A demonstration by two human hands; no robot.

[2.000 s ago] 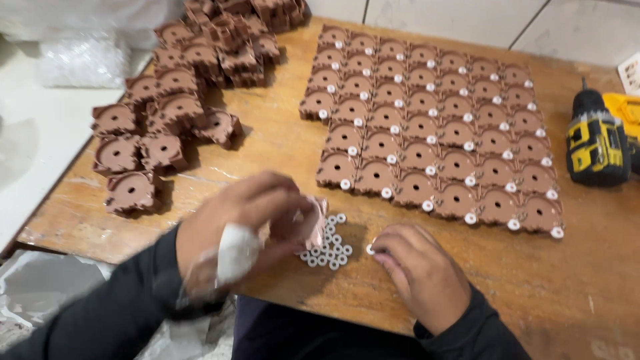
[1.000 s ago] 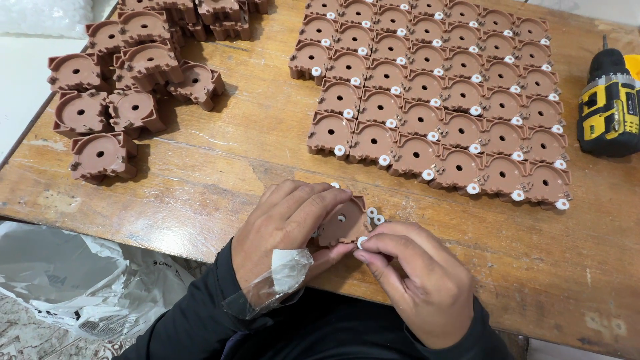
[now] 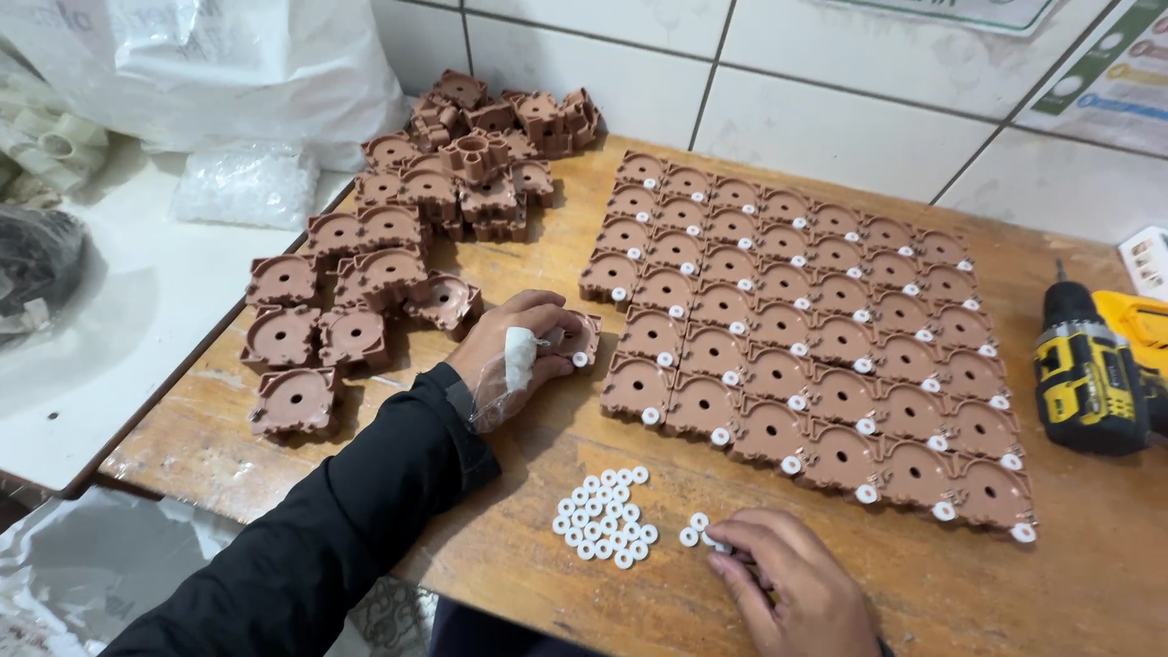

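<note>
My left hand [image 3: 525, 356], with a white wrap on one finger, grips a brown plastic housing [image 3: 580, 339] beside the left edge of the block of housings. A white ring washer [image 3: 579, 359] sits on that housing's corner. My right hand [image 3: 789, 584] has its fingertips on a few white washers [image 3: 699, 521] near the front edge; whether one is pinched is hidden. Between the hands lies a loose pile of white washers [image 3: 604, 516]. Rows of like housings [image 3: 776, 374], each with a white washer at one corner, stand on the wooden table [image 3: 511, 557].
Loose brown housings [image 3: 297, 399] lie and stack at the left and back. A yellow and black cordless drill [image 3: 1090, 374] lies at the right. Behind are a tiled wall [image 3: 849, 100], a bag of clear packing [image 3: 246, 185] and a large white bag [image 3: 228, 64].
My left hand has carried the housing away from the front edge to the side of the rows. My right hand has parted from it and is now at the loose washers. The view has shifted.
</note>
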